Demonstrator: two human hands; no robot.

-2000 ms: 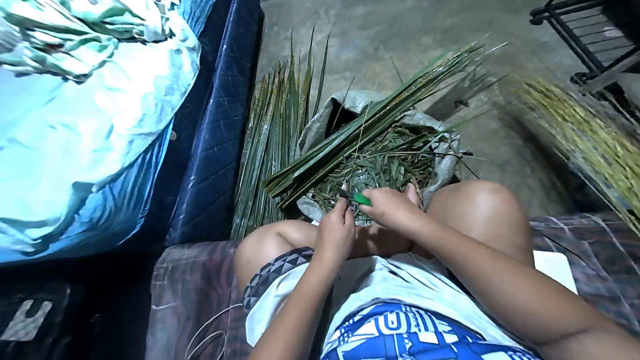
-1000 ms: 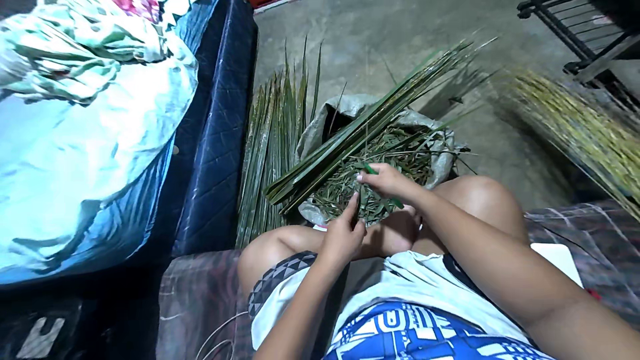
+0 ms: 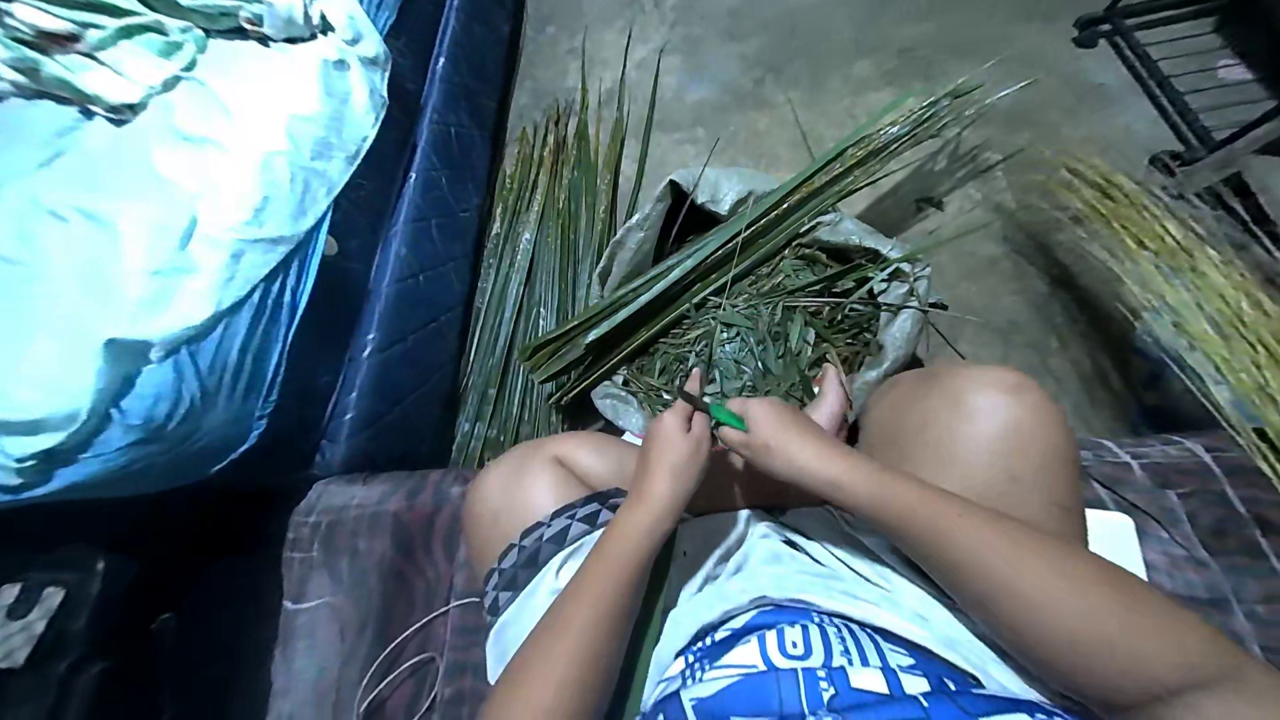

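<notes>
My right hand [image 3: 780, 432] is closed on the green handle of a small knife [image 3: 722, 412], its dark blade pointing left. Close beside it, my left hand [image 3: 678, 435] pinches something thin at the blade, seemingly a palm leaf strip, though the strip is hard to make out. Beyond both hands stands an open woven sack [image 3: 905, 325] full of green leaf scraps [image 3: 765, 340]. A bundle of long palm leaves [image 3: 740, 245] lies slantwise across the sack's mouth. More long leaves [image 3: 535, 250] lie on the floor left of the sack.
A blue mattress edge [image 3: 400, 240] and a bed with a light blue sheet [image 3: 180, 250] are at the left. Yellow-green thin strips [image 3: 1190, 290] stand in a bundle at the right, near a black metal rack [image 3: 1180, 90]. A bare foot [image 3: 828, 400] rests by the sack.
My hands were apart a second ago, the right one farther up over the scraps with the knife. Now they are close together again, with the knife at my left fingers.
</notes>
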